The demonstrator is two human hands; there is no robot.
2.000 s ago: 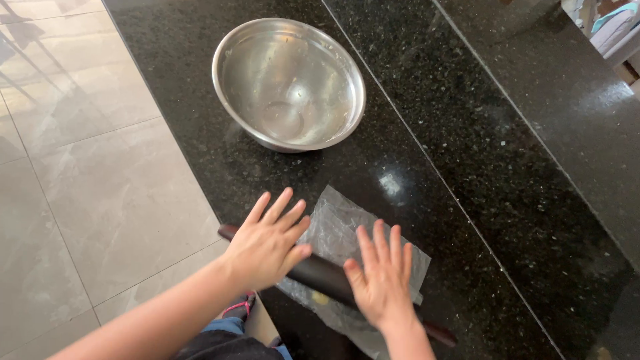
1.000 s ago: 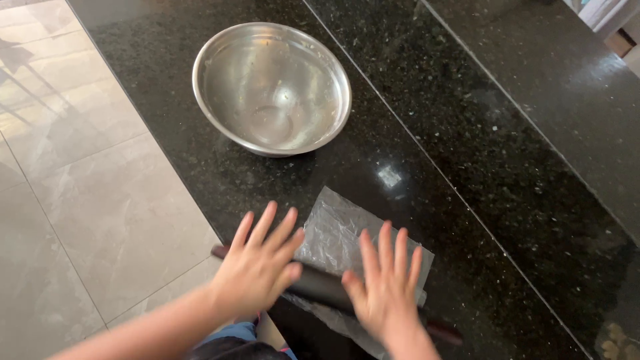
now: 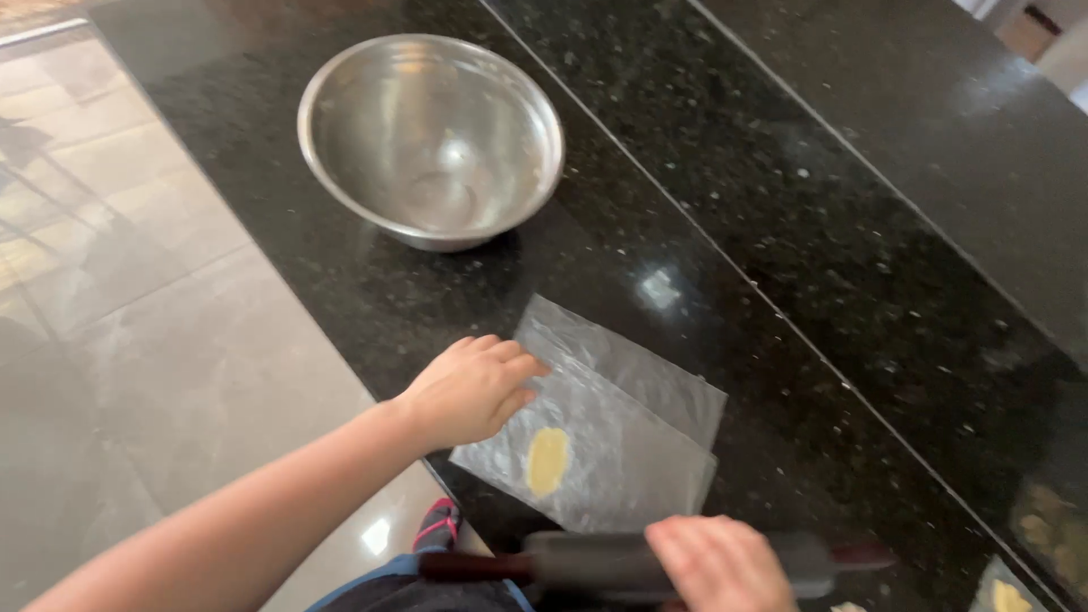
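Note:
My left hand (image 3: 476, 391) is over the upper left part of a clear plastic sheet (image 3: 629, 459), its fingertips at the sheet; whether they pinch it is unclear. A flattened oval piece of yellow dough (image 3: 547, 461) shows at the sheet's lower left, apparently under the plastic. My right hand (image 3: 722, 561) is closed around the dark barrel of a rolling pin (image 3: 595, 565) with reddish-brown handles, near the bottom edge of the view. The pin is blurred and lies beside the sheet, off the dough.
A stainless steel bowl (image 3: 433, 140) stands on the black granite counter (image 3: 586, 255) above the sheet. At the lower right corner is another piece of plastic with yellow dough (image 3: 1010, 595). The counter's left edge drops to a tiled floor (image 3: 170, 382).
Both hands were spread flat on the rolling pin over the plastic. Now my right hand grips the pin below the sheet, and my left hand has left it. The yellow dough is uncovered by the pin.

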